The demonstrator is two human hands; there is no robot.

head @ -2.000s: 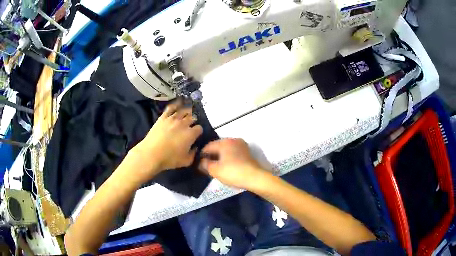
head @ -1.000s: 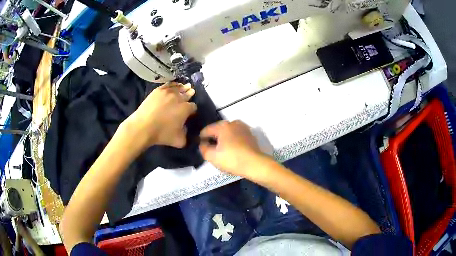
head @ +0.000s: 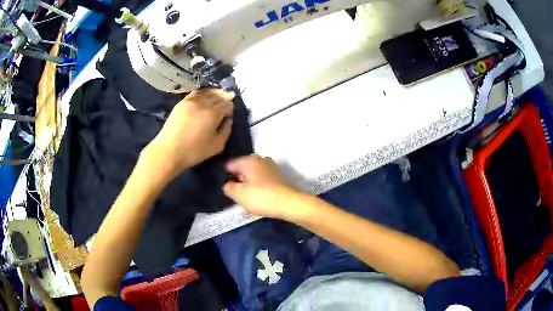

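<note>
A large black cloth (head: pixel 103 158) lies bunched on the table left of and under the machine head, with one part hanging over the front edge. My left hand (head: pixel 197 127) lies on the cloth just in front of the presser foot (head: pixel 209 76), fingers bent over the fabric; the needle is hidden. My right hand (head: pixel 258 185) is at the cloth's right edge, nearer the front, with thumb and fingers pinched on the black fabric. Whether it also holds a small tool cannot be told.
The white sewing machine (head: pixel 291 24) stands behind the hands. A smartphone (head: pixel 427 53) lies at the right of the bed, beside white tape loops (head: pixel 485 100). A red basket (head: pixel 494 212) is at the right, another red basket (head: pixel 160 293) below the table's left part. A wooden board (head: pixel 48 103) is at left.
The cloth has shifted under the machine head and more of it hangs over the front edge. Both hands stay on it. The view has shifted, with the machine higher in the picture.
</note>
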